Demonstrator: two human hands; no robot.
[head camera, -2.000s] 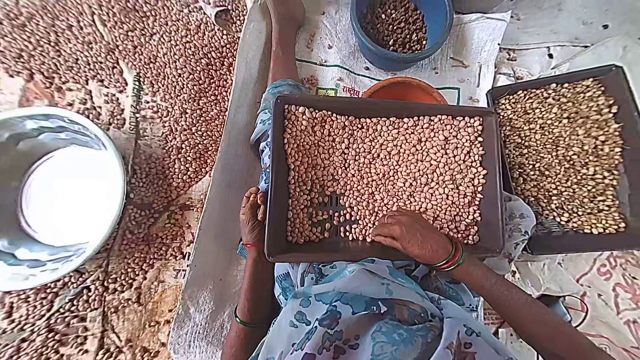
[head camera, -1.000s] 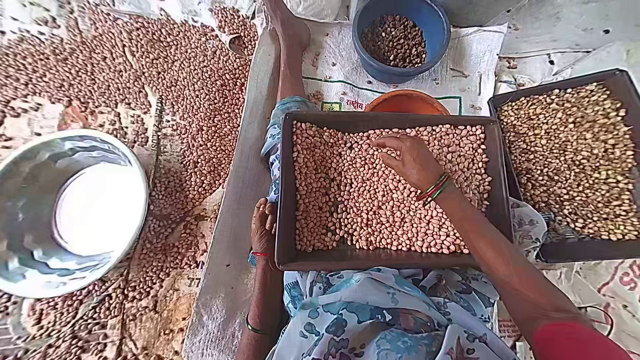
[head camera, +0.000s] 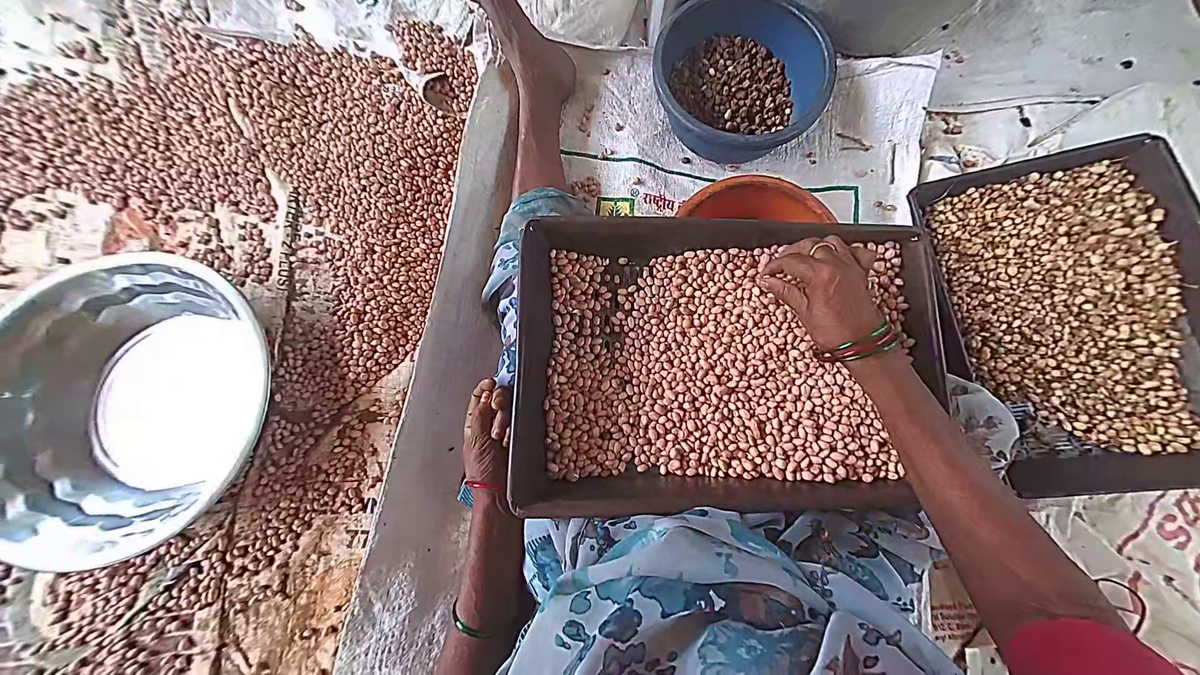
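Note:
A dark rectangular tray (head camera: 731, 497) lies over my lap, holding a layer of pinkish shelled nuts (head camera: 731, 375) that look like peanuts. My right hand (head camera: 825, 286), with bangles at the wrist, is over the nuts near the tray's far right part, its fingertips bent together; whether a nut is between them cannot be told. Beside the tray's left wall is my left hand (head camera: 486, 431), fingers curled, partly hidden by the tray edge; its grip is unclear. Through the nuts at the left, some of the tray's slotted bottom shows.
A second dark tray (head camera: 1078, 473) with yellowish-brown nuts stands at the right. Beyond my tray are an orange bowl (head camera: 755, 199), partly covered, and a blue tub (head camera: 689, 131) with dark nuts. At the left, a shiny metal basin (head camera: 56, 394) stands among nuts spread on the floor (head camera: 366, 187).
My right hand has moved from the tray's near side to its far side, and then farther right. The nuts at the left lie differently. My left hand stays at the tray's left side.

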